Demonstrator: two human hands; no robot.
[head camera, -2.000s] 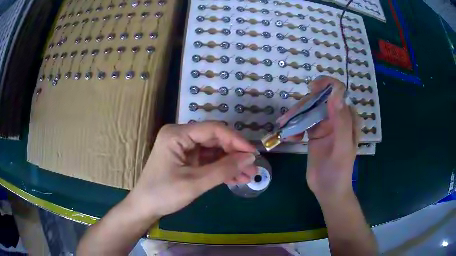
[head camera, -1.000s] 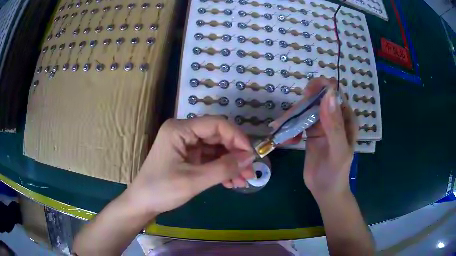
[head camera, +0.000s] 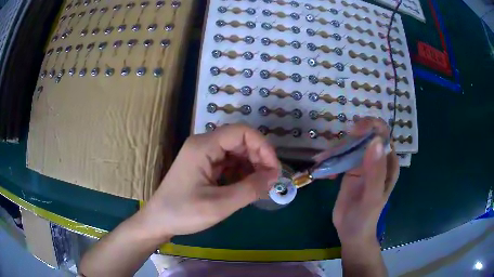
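The round fixture (head camera: 290, 196), a silver disc with a white centre, stands at the near edge of the white board. A small silver-dark round part (head camera: 281, 188) shows at its centre. My left hand (head camera: 216, 181) is bare, with thumb and forefinger pinched at the part's left edge; the fingertips hide what they grip. My right hand (head camera: 365, 184) is bare and closed around the grey-silver hand tool (head camera: 341, 164). The tool slants down left, its gold tip just right of the fixture's white centre. Its dark lead rises from the rear end.
The white holding board (head camera: 319, 145) has dumbbell-shaped cutouts, many with round parts, the right columns without. A brown cardboard board (head camera: 92, 130) with rows of parts lies left. Another white board shows at the far right. A red block (head camera: 431, 54) lies right; yellow tape (head camera: 254, 253) edges the green mat.
My right hand and the tool have moved down and slightly right. My left fingertips have come down to the fixture's centre, where a round part now shows over the dark hole.
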